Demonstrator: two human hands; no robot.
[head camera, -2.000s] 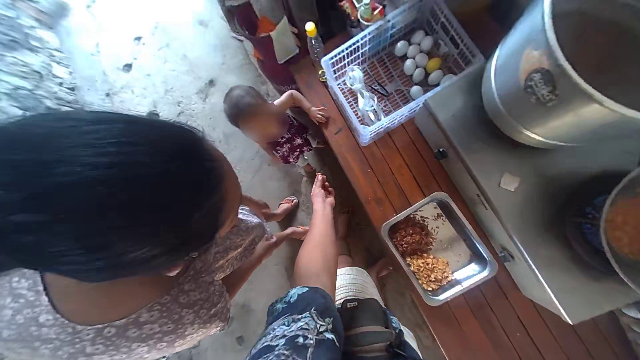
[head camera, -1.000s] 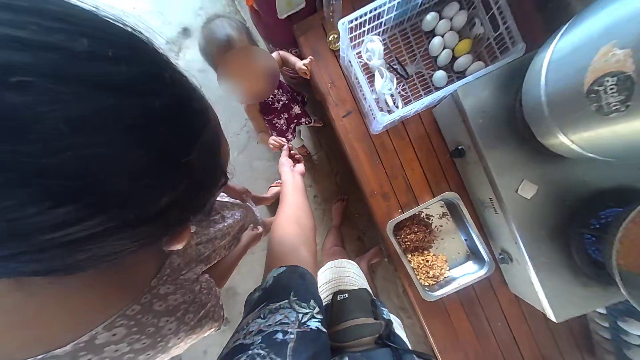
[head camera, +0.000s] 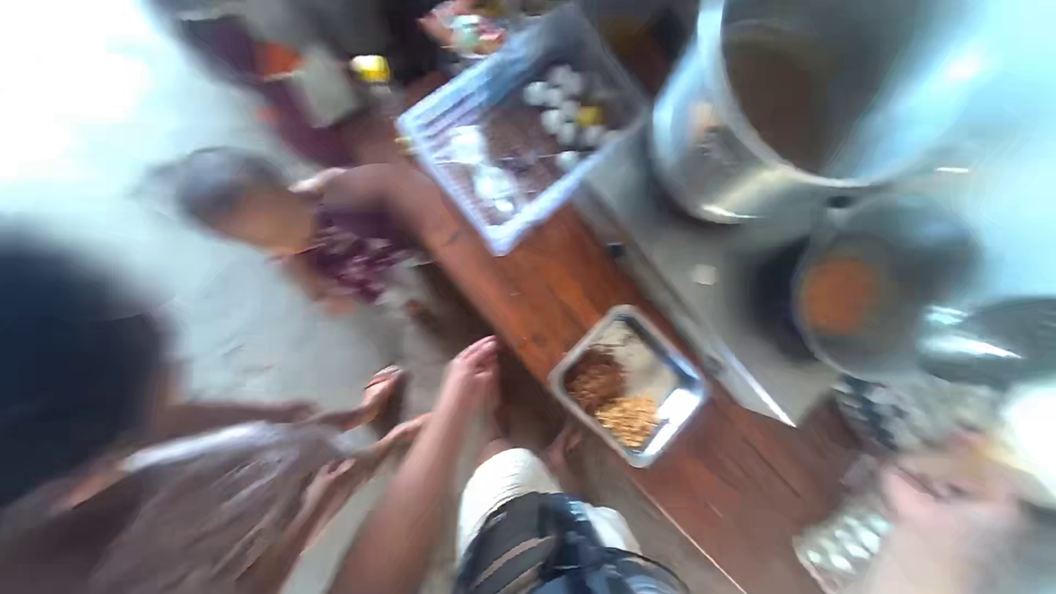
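Note:
My left hand (head camera: 474, 367) reaches forward at the middle, beside the edge of the wooden bench (head camera: 528, 289). Its fingers are extended and blurred, with nothing visible in them. A steel tray (head camera: 685, 421) to its right holds a dark brown crumbly heap (head camera: 596, 378) and a golden chopped heap (head camera: 629, 419). At the lower right is a blurred skin-toned shape (head camera: 949, 495) that may be my right hand; its fingers and anything in them cannot be made out.
A small child (head camera: 355, 239) is by the bench, and another person (head camera: 223, 487) is at left. A plastic basket (head camera: 528, 223) holds eggs (head camera: 569, 107). Behind the tray stand a stove (head camera: 701, 305), a large metal pot (head camera: 701, 165) and a pan with orange food (head camera: 841, 293).
My left hand has moved away from the child's hand, which it met one second ago. A blurred skin-toned shape has appeared at the lower right. The view has shifted and blurred.

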